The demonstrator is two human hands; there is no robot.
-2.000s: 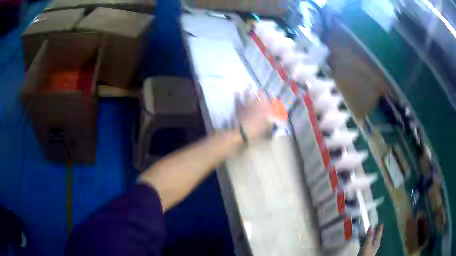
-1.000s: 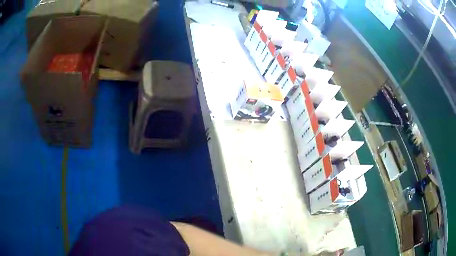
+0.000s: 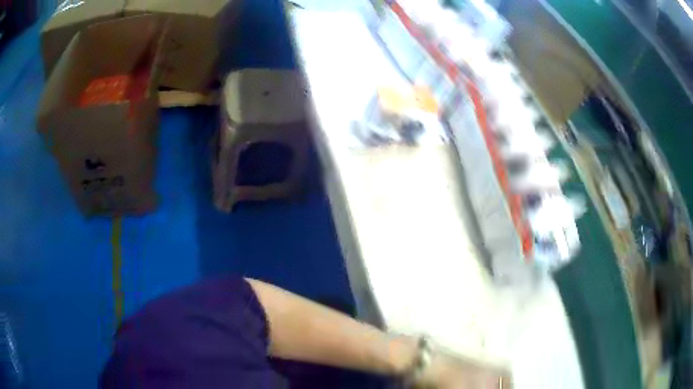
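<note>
A row of open retail boxes [image 3: 486, 163] stands along the bench's right side, blurred, with orange edges and white flaps raised. Another retail box [image 3: 395, 110] with an orange top and dark contents at its end sits apart, left of the row, on the white bench [image 3: 410, 220]. My left hand [image 3: 465, 375] is over the bench's near end, blurred and cut off by the bottom edge; its fingers and anything in them cannot be made out. My right hand is out of the picture.
A large brown carton [image 3: 114, 152] with orange boxes inside stands on the blue floor at the left, before more cartons [image 3: 182, 45]. A stool [image 3: 264, 99] stands beside the bench. A shelf with small cartons [image 3: 608, 190] runs beyond the boxes.
My left hand has moved from near the separate box down to the bench's near end. My right hand, partly visible at first, is out of view. The camera view has shifted.
</note>
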